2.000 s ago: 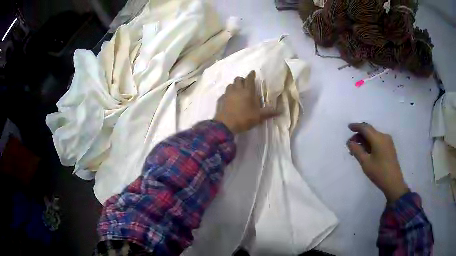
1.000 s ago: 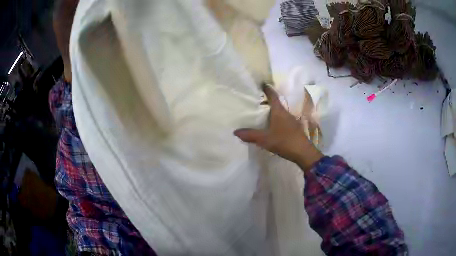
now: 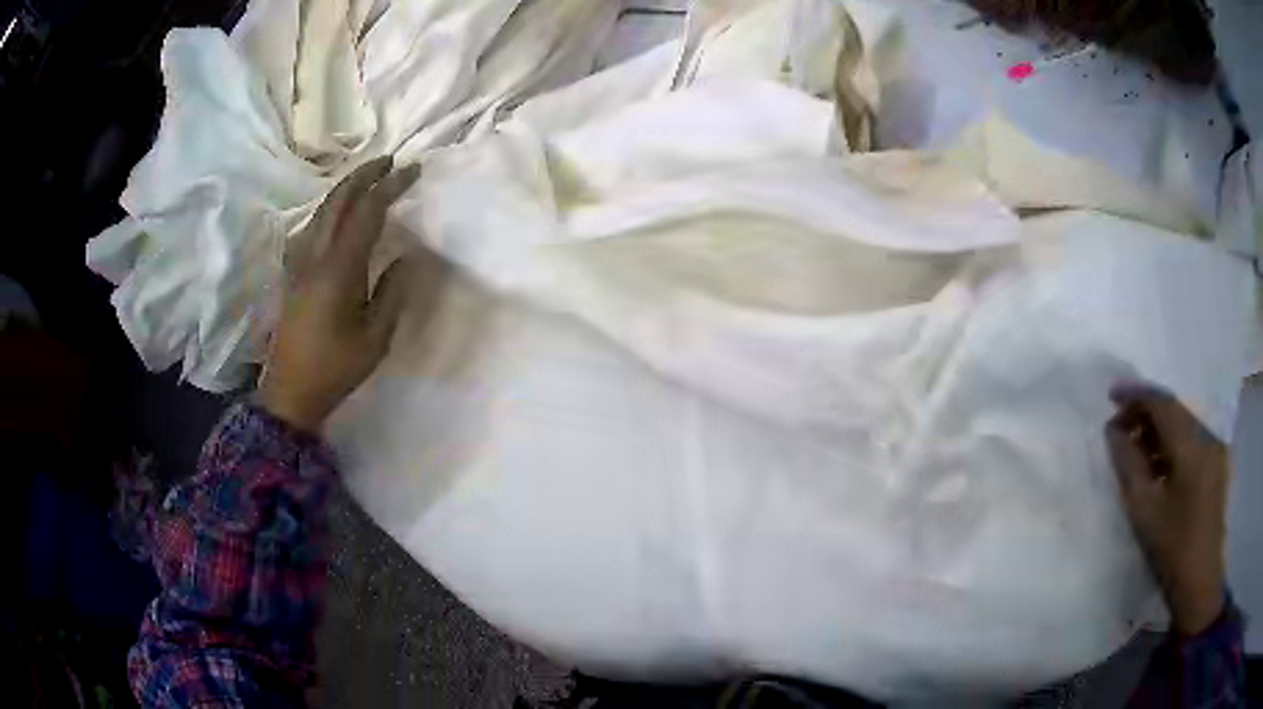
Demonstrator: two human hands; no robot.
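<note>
A large white to cream fabric panel (image 3: 776, 471) lies spread and partly folded across the front, slightly blurred. My left hand (image 3: 339, 298) is at the panel's left end, beside the fabric pile (image 3: 222, 208); the thumb and fingers are spread, and whether they grip the cloth is unclear. My right hand (image 3: 1170, 485) is on the panel's right part with curled fingers; whether it pinches cloth cannot be told. More cream cloth lies behind the panel at the top middle.
The brown strip bundles (image 3: 1129, 28) are cut off at the top right. The pink-ended marker pen (image 3: 1022, 71) lies in front of them on the white tabletop (image 3: 928, 76). Small dark specks are near it. Pale cloth (image 3: 1240, 201) is at the right edge. A dark floor is at left.
The raised panel has come down and is spread wide across the front. My left hand has come into view at its left end. My right hand has moved from the middle to the far right.
</note>
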